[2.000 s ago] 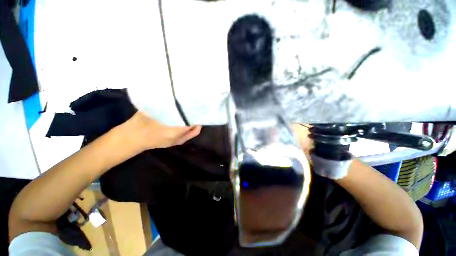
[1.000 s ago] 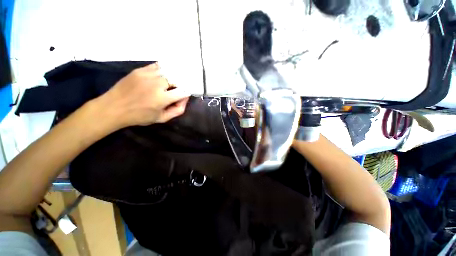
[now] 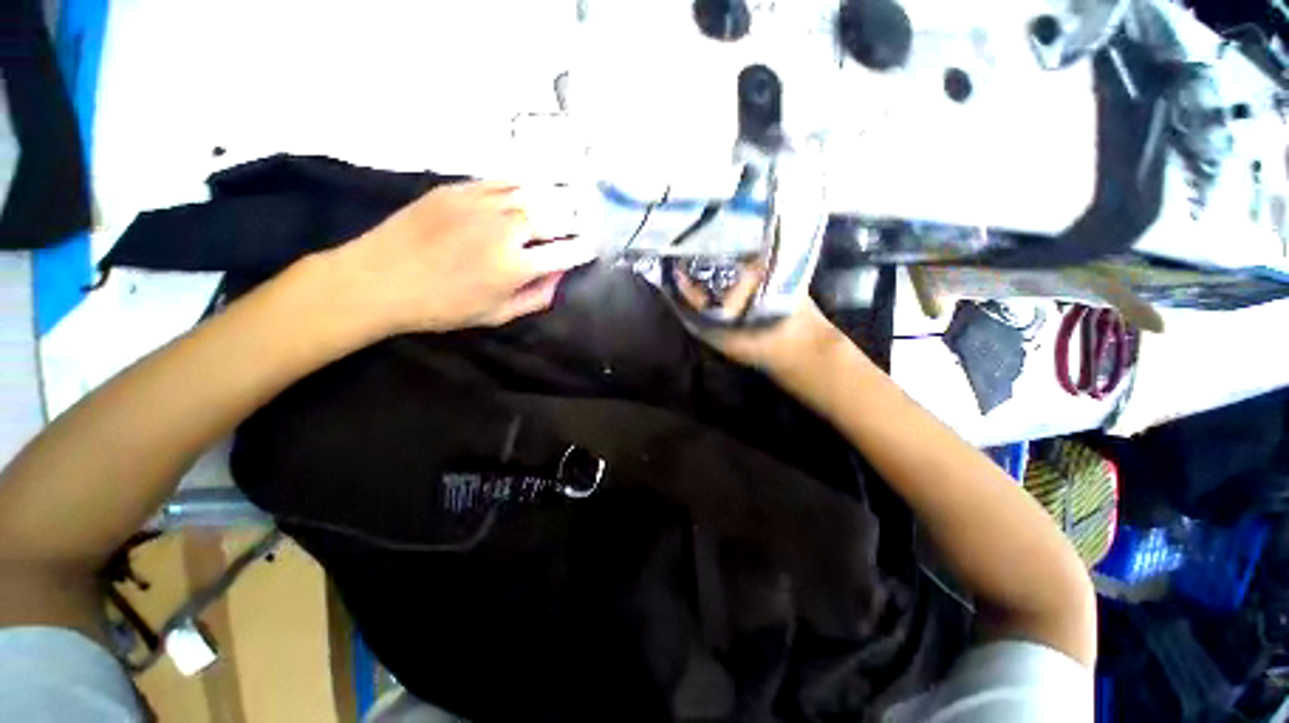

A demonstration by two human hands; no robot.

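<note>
A black garment piece (image 3: 594,551) fills the lap and runs up to the table, with a thin white loop (image 3: 580,472) on it. The white sewing machine head (image 3: 933,156) stands above, its shiny curved guard (image 3: 799,233) over the cloth edge. My left hand (image 3: 474,254) lies on the cloth left of the needle area, fingers bent at the cloth edge. My right hand (image 3: 770,332) is at the cloth under the guard, its fingers partly hidden by it. The needle and presser foot are too unclear to tell.
Dark red scissors handles (image 3: 1096,350) and a dark grey scrap (image 3: 992,353) lie on the table at right. A dark strip (image 3: 40,127) hangs at far left. Blue baskets (image 3: 1138,548) stand below right, cardboard (image 3: 290,622) below left.
The view has shifted, so the machine head appears higher and smaller and more cloth shows. My right hand, mostly hidden before, now shows beside the guard. My left hand remains on the cloth.
</note>
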